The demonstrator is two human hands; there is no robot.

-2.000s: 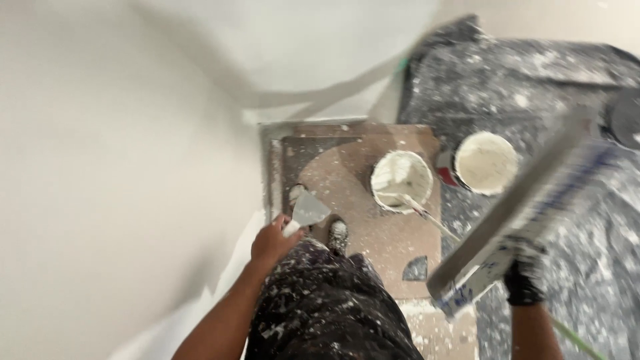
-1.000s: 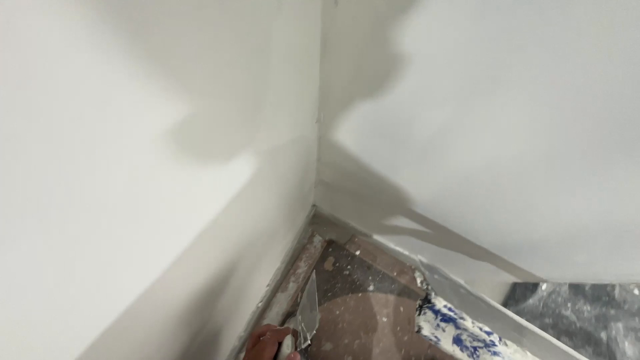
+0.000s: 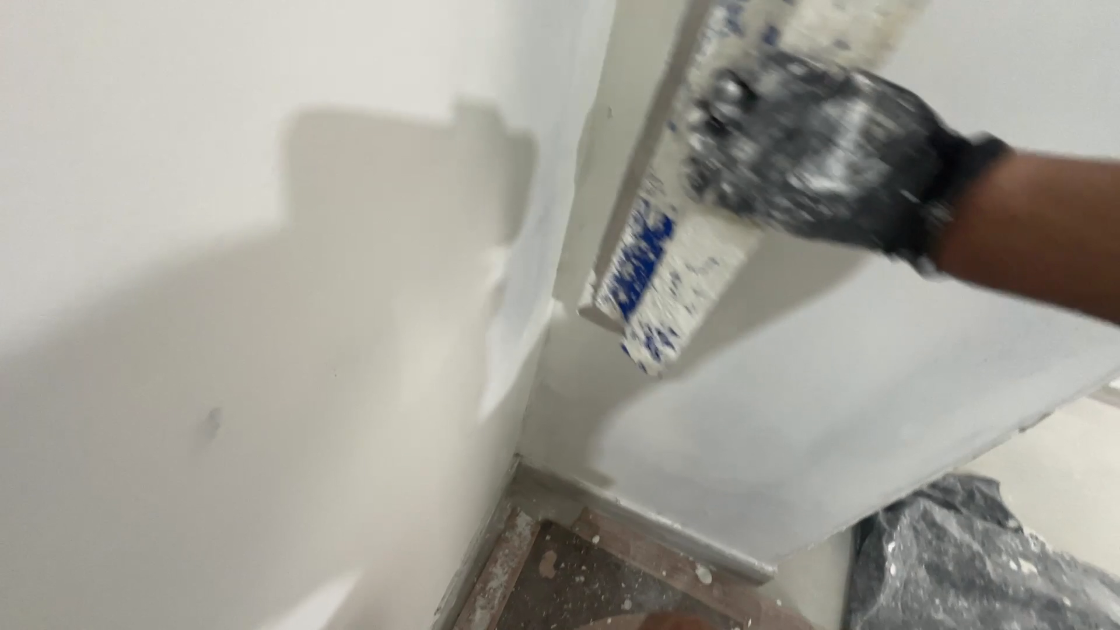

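My right hand (image 3: 814, 153), in a black glove smeared with white compound, grips a long, wide finishing blade (image 3: 674, 271) at upper right. The blade is tilted and coated with white compound, with blue patches on its back. Its long edge is against or close to the right-hand wall (image 3: 744, 446), beside the inside corner; the exact contact cannot be told. At the bottom edge a small blurred patch of skin shows, perhaps part of my left hand (image 3: 678, 620). Whatever that hand holds is out of frame.
The left wall (image 3: 219, 490) carries a broad shadow and a small mark. Below the corner lies a spattered brown floor covering (image 3: 604, 577). A grey strip (image 3: 682, 534) runs along the foot of the right wall. Crumpled dark plastic sheeting (image 3: 962, 560) covers the floor at lower right.
The view has turned from the floor and buckets to the wall corner. My right hand and the long blade have risen from low in front of me to the right wall.
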